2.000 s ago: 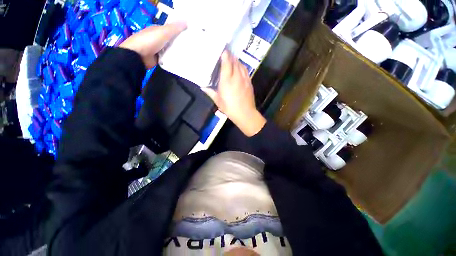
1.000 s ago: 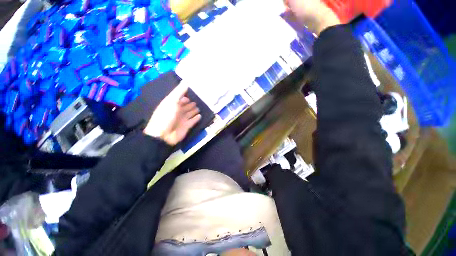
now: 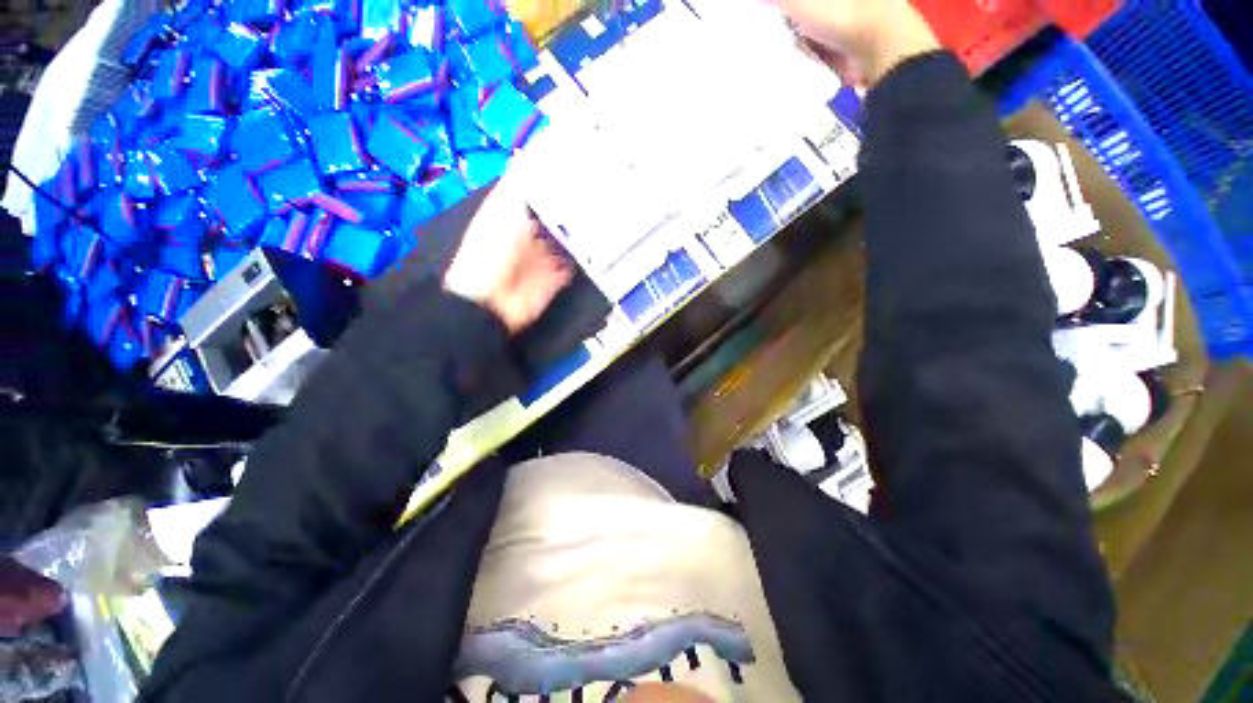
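White plates (image 3: 673, 144), overexposed and edge to edge or stacked, lie on the blue-and-white printed sheet (image 3: 776, 199) at the bench edge. My left hand (image 3: 509, 261) is at their near left corner, over black square panels (image 3: 412, 295). Its lower fingers are curled and its upper part blends into the white glare, so its grip is unclear. My right hand (image 3: 866, 35) is at the far right end of the plates, partly cut off by the top edge. Its fingertips are hidden or blurred, and its grip cannot be told.
A heap of blue wrapped blocks (image 3: 275, 151) lies at the left, beside a silver-white boxy device (image 3: 254, 330). Clear plastic bags (image 3: 103, 549) are at lower left. A cardboard carton (image 3: 1168, 549) with white-and-black lamp units (image 3: 1120, 295) is at right, near a blue crate (image 3: 1127, 151) and a red bin (image 3: 1017, 28).
Since two seconds ago, my right hand has left the near plate edge for the far right end. Over the last second, my left hand has moved slightly up and right, against the plates.
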